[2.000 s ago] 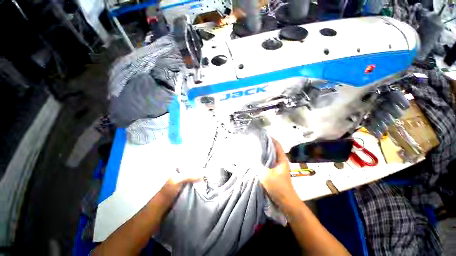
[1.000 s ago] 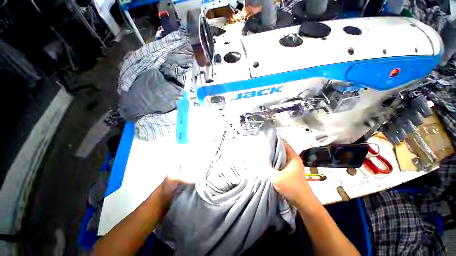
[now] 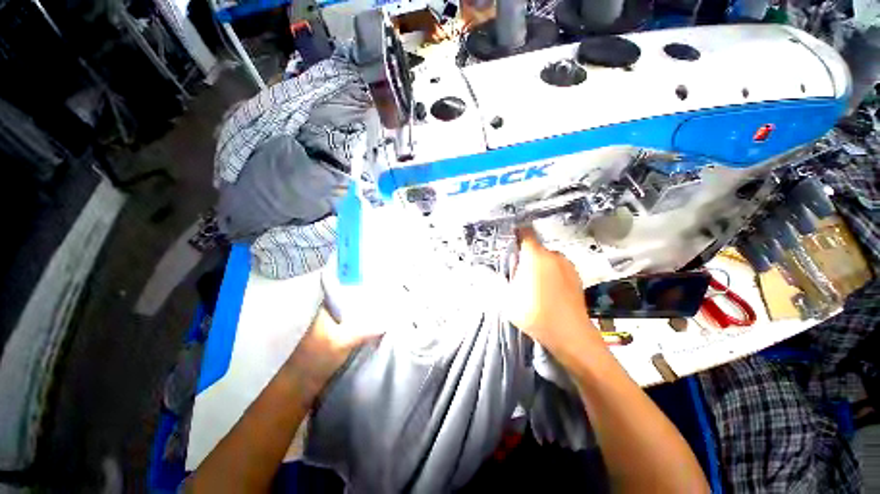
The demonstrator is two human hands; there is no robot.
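A plain grey garment (image 3: 415, 405) lies bunched in front of the needle area of the white sewing machine (image 3: 598, 96) and drapes over the table's front edge. My left hand (image 3: 333, 338) holds the cloth at its left side; its fingertips are washed out by the lamp glare. My right hand (image 3: 542, 289) is on the cloth at its right, its fingers reaching up close beside the presser foot area (image 3: 487, 241). The glare hides the needle and the cloth edge there.
A grey and striped garment pile (image 3: 280, 183) lies behind left. A smartphone (image 3: 646, 294), yellow-handled snips (image 3: 616, 338) and red scissors (image 3: 726, 301) lie right of my right hand. Checked garments (image 3: 762, 425) hang at lower right. Thread cones (image 3: 511, 24) stand behind the machine.
My right hand has moved up and slightly left, nearer the presser foot. The striped opening in the cloth that showed between my hands is now bunched and lost in glare.
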